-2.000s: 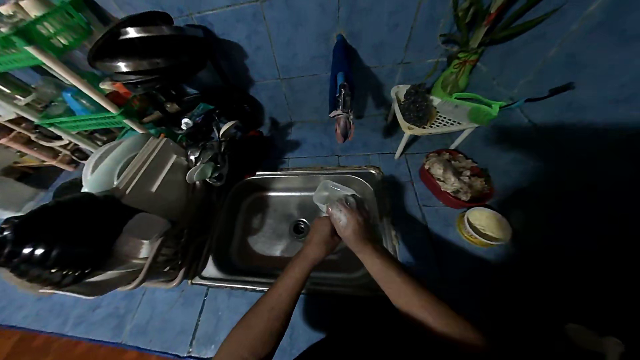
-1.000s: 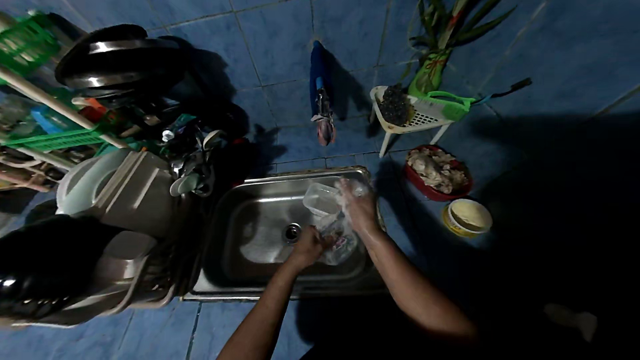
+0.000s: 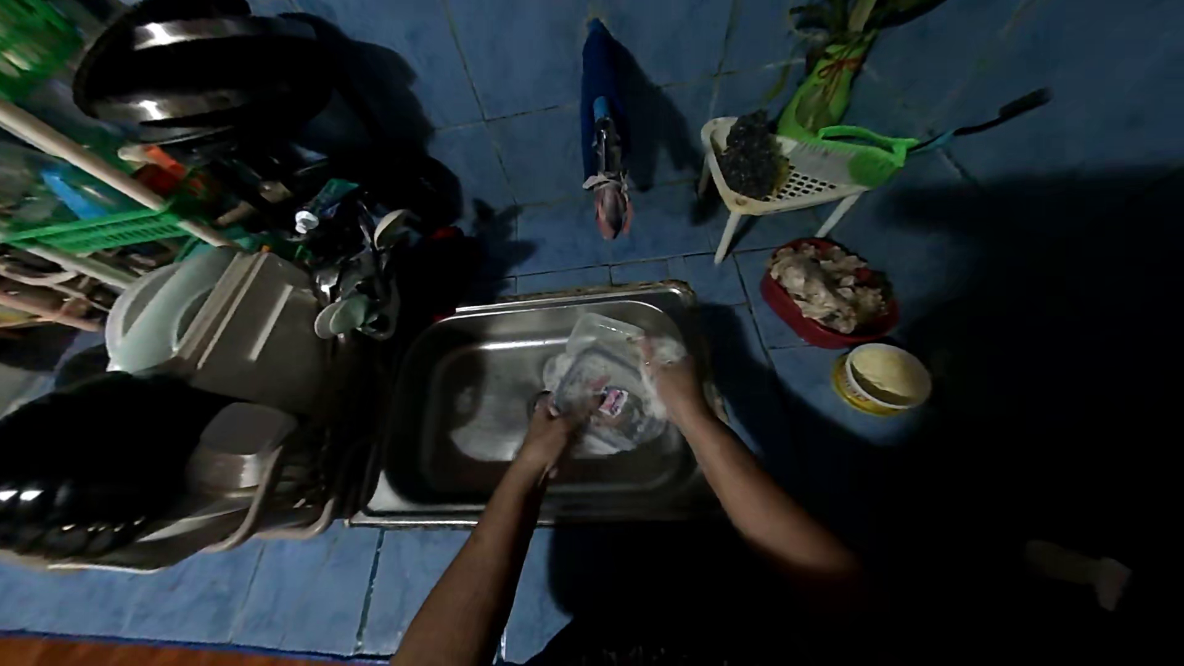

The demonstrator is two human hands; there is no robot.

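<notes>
Over a stainless steel sink (image 3: 453, 407), my left hand (image 3: 552, 433) grips the lower left edge of a clear plastic container (image 3: 601, 375). The container bears a small label with writing. Soap suds cover my right hand (image 3: 671, 375), which is at the container's right side; its fingertips are partly hidden by foam, so its hold is hard to tell. Another clear plastic piece (image 3: 601, 328) shows just behind, touching or overlapping the container. Foam and clear plastic lie below it in the basin. The drain is hidden.
Left of the sink stands a dish rack (image 3: 264, 509) with bowls and containers. Utensils (image 3: 356, 310) and dark pans (image 3: 199, 69) are behind. At right are a white perforated stand (image 3: 805, 185) with a dark scourer (image 3: 754, 157), a red basin (image 3: 805, 324) and a yellow-white tub (image 3: 869, 393).
My hands have moved apart, and the clear container now lies between them, low in the sink. Two seconds ago they were together at the sink's right side. The view has shifted somewhat.
</notes>
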